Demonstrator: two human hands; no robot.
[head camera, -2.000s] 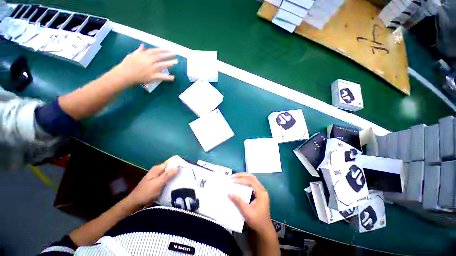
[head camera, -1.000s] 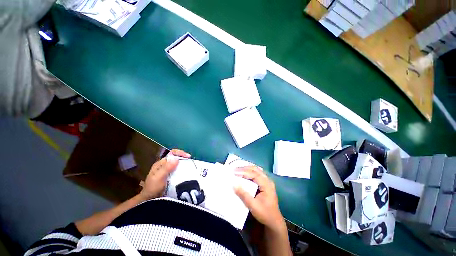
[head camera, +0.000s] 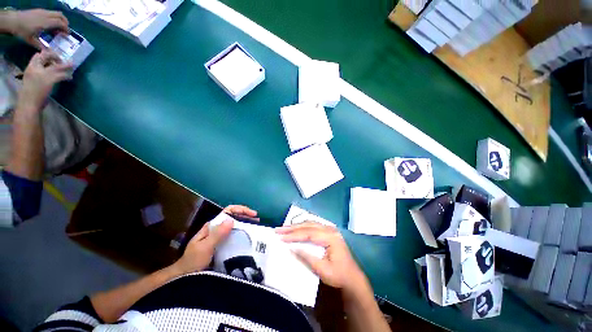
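My left hand (head camera: 209, 241) grips the left end of a white printed box sleeve (head camera: 243, 259) with a black picture, held close to my body at the table's front edge. My right hand (head camera: 322, 254) lies over the right end of the white piece, fingers on its upper edge. Whether an inner box sits partly inside the sleeve I cannot tell. Another white piece with a thin printed line (head camera: 305, 216) lies just behind my right hand, partly hidden. Plain white boxes or lids (head camera: 314, 170) lie in a line beyond, with another plain white one (head camera: 372, 211) to the right.
An open white box (head camera: 235, 71) lies farther back. A co-worker's hands (head camera: 52, 55) hold a small box at the far left, near a long white carton (head camera: 139, 23). At right are printed boxes (head camera: 410, 177), a jumbled pile (head camera: 472, 262) and grey-white stacks (head camera: 552, 246). A wooden board (head camera: 506, 84) stands across.
My right hand has shifted and its fingers lie flatter over the white piece. The co-worker's arm has withdrawn from the table's middle; both their hands now hold a box at the far left.
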